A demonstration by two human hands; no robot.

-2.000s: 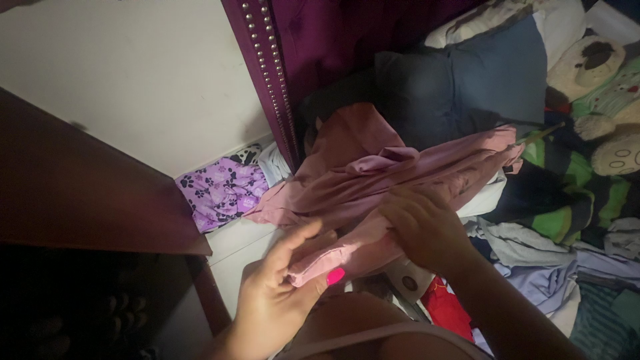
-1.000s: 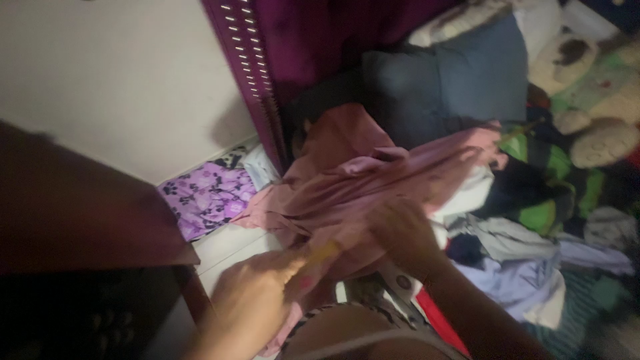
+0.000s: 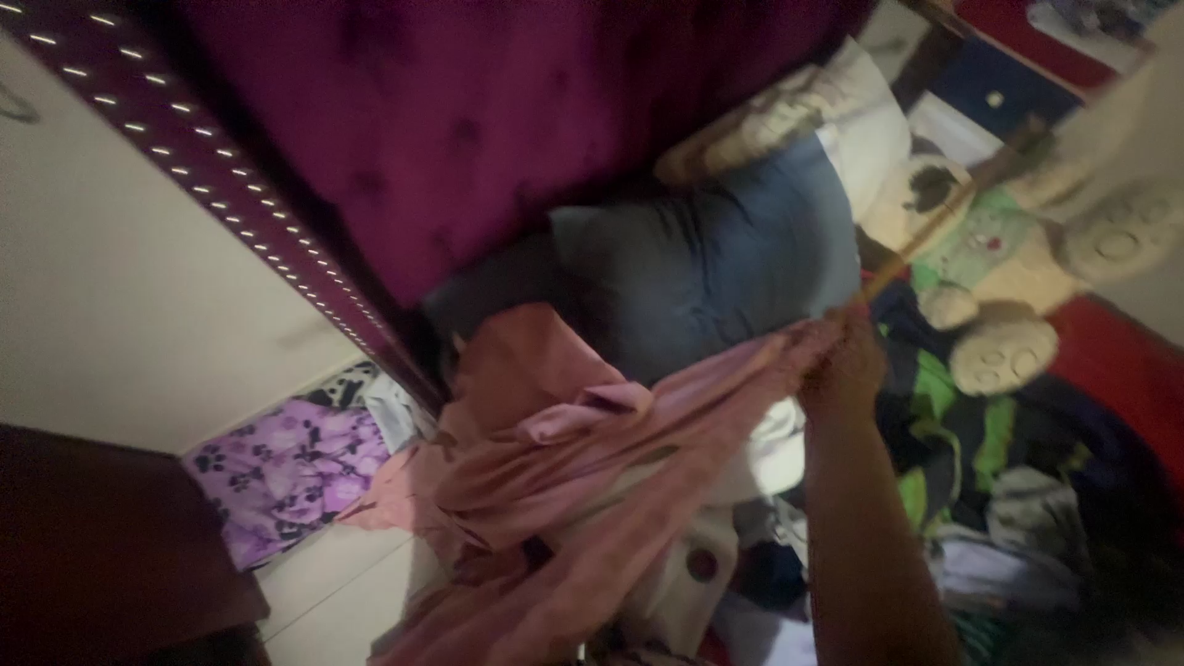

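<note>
A pink cloth garment point(image 3: 592, 462) stretches across the middle, its folds blurred. At its upper right end is my right hand point(image 3: 842, 356), closed on the cloth beside a thin yellowish stick point(image 3: 916, 245) that runs up to the right; whether the hand also holds the stick is unclear. My left hand is out of view, and the lower end of the garment leaves the frame at the bottom. Behind the garment lies a dark blue-grey pillow point(image 3: 712, 250).
A purple tufted headboard point(image 3: 481, 120) with a studded edge rises behind. Plush toys point(image 3: 999, 250) and piled clothes point(image 3: 1027, 546) lie at right. Purple paw-print fabric point(image 3: 296, 462) is at lower left, near a dark wooden piece of furniture point(image 3: 102, 546).
My right hand has moved up and right to the garment's far end. My left hand, on the lower part of the cloth before, has left the view. The view has shifted right.
</note>
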